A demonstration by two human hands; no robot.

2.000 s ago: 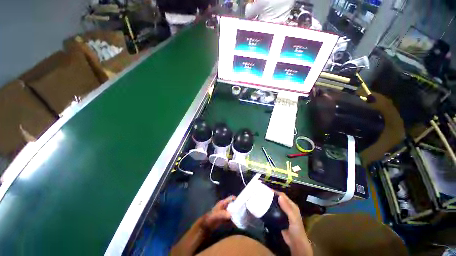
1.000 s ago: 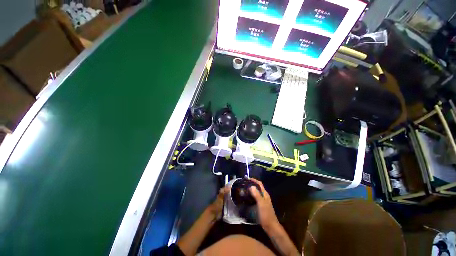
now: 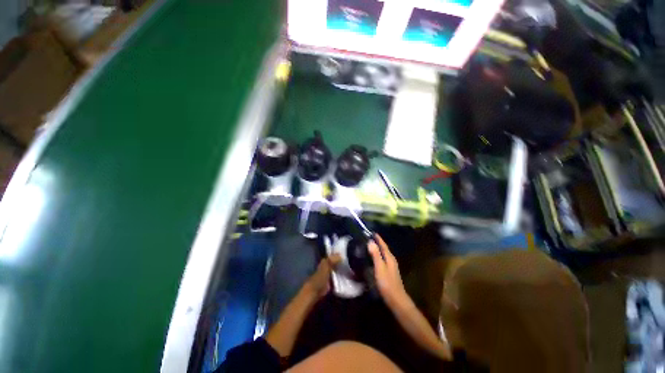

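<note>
A white camera with a black ball head (image 3: pixel 348 278) is held over my lap, below the bench edge. My left hand (image 3: pixel 321 277) holds its white body from the left. My right hand (image 3: pixel 384 267) is on the black head from the right. Three more dome cameras stand in a row at the bench's front edge: left (image 3: pixel 275 169), middle (image 3: pixel 314 169) and right (image 3: pixel 351 175). White pigtail cables hang from them. The view is blurred, so finger detail is unclear.
A green conveyor (image 3: pixel 138 167) runs along the left. On the bench are a monitor (image 3: pixel 390 52), keyboard (image 3: pixel 413 120), tape roll (image 3: pixel 448 158), red pen (image 3: pixel 437 177), dark pointed tool (image 3: pixel 390 185) and yellow tape (image 3: pixel 394 209). A brown carton (image 3: pixel 514 313) stands right of my lap.
The held camera was turned from lying sideways to a more upright pose, then moved slightly closer to the bench edge. The left camera's head now shows a lighter round face. The whole view has shifted.
</note>
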